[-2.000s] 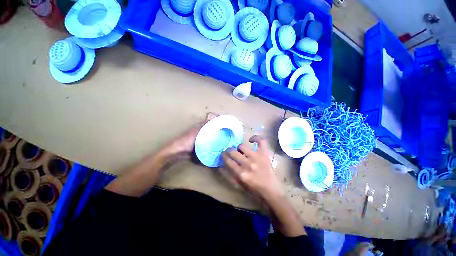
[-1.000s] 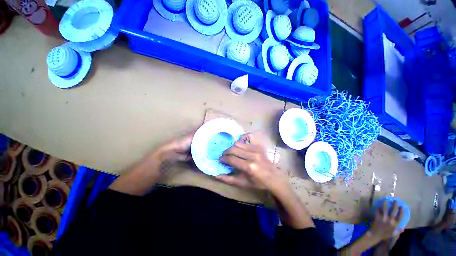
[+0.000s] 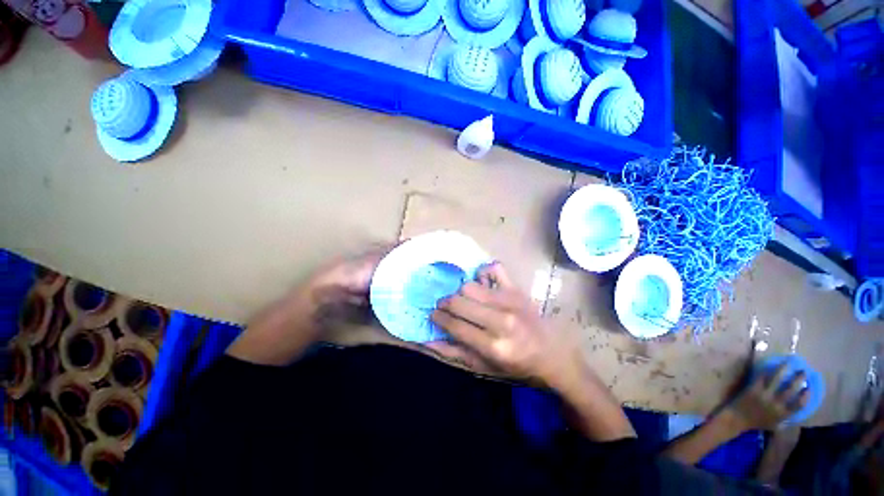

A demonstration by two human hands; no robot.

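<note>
An upturned light-blue mini hat [image 3: 402, 286] is held over the bench at the middle, its hollow facing up. My left hand [image 3: 347, 283] grips the left side of its brim. My right hand [image 3: 496, 323] is at the hat's right side, with its fingers reaching into the hollow and over the brim. Whether the right fingers pinch a cord is too blurred to tell. The thin work board [image 3: 431, 215] lies just beyond the hat. Two upturned hats [image 3: 598, 229] rest beside the blue cord pile [image 3: 703, 228] on the right.
A blue tote [image 3: 417, 100] with several hats stands beyond the bench edge. A small white glue bottle [image 3: 476, 138] stands before it. More hats [image 3: 134, 115] and a red cup [image 3: 65, 21] are at upper left. Brown hats [image 3: 87, 351] fill a bin at lower left. Another person's hand [image 3: 771, 397] holds a hat at right.
The view has shifted slightly, so tote and cord pile appear further right. My hands stay on the hat. Another person's hand with a hat has come into view at right since the oldest frame.
</note>
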